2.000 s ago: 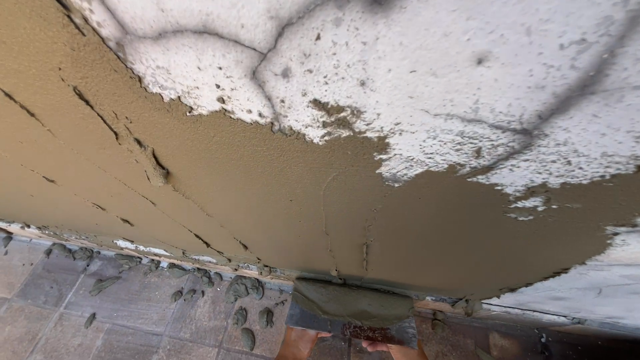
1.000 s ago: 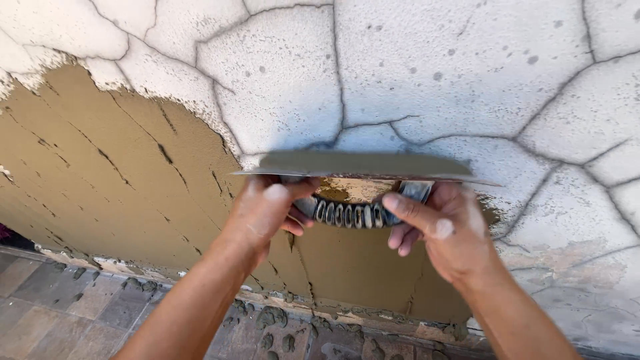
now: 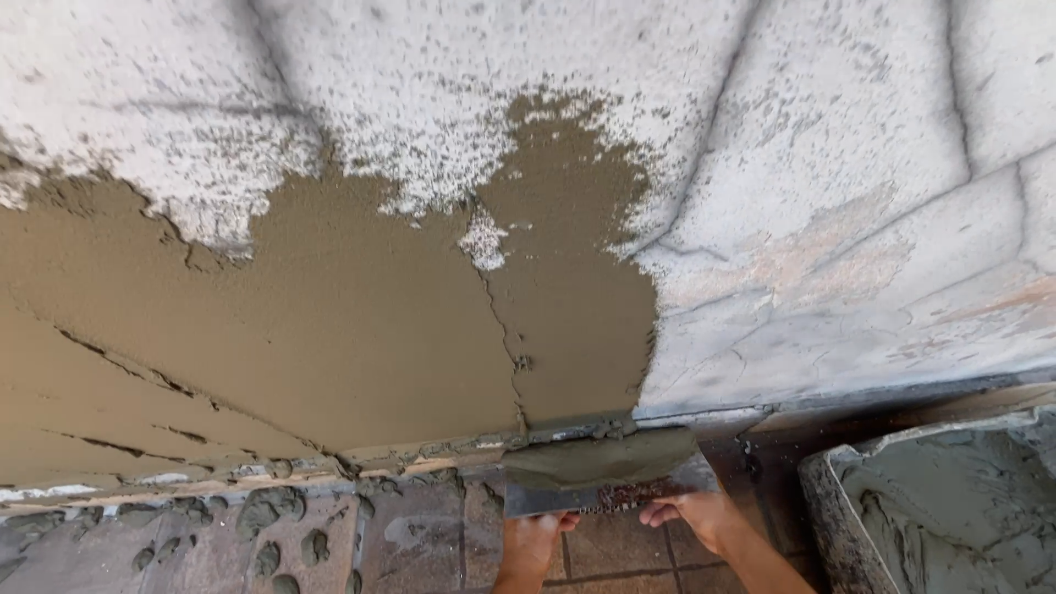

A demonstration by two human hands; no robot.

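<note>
My left hand (image 3: 532, 540) and my right hand (image 3: 689, 516) hold a wide steel plastering trowel (image 3: 561, 497) low at the foot of the wall, one at each side of its underside. The blade carries a thick band of wet grey-brown mortar (image 3: 606, 458) along its wall-side edge. Most of the handle is hidden under the blade. Above it, a fresh strip of mortar (image 3: 586, 330) covers the white cracked wall (image 3: 792, 206), beside a wider smoothed layer (image 3: 355, 330) to the left. A ragged seam and a small bare white patch lie between them.
At the lower right stands a mortar tub (image 3: 850, 487) holding wet grey mortar. Dropped mortar lumps (image 3: 268, 507) lie on the floor tiles (image 3: 412, 536) along the wall base at the left. A narrow ledge (image 3: 412, 452) runs along the wall's foot.
One second ago both hands held the trowel high against the wall; now it is down at the wall's foot. The view has shifted, and the mortar tub shows at the right.
</note>
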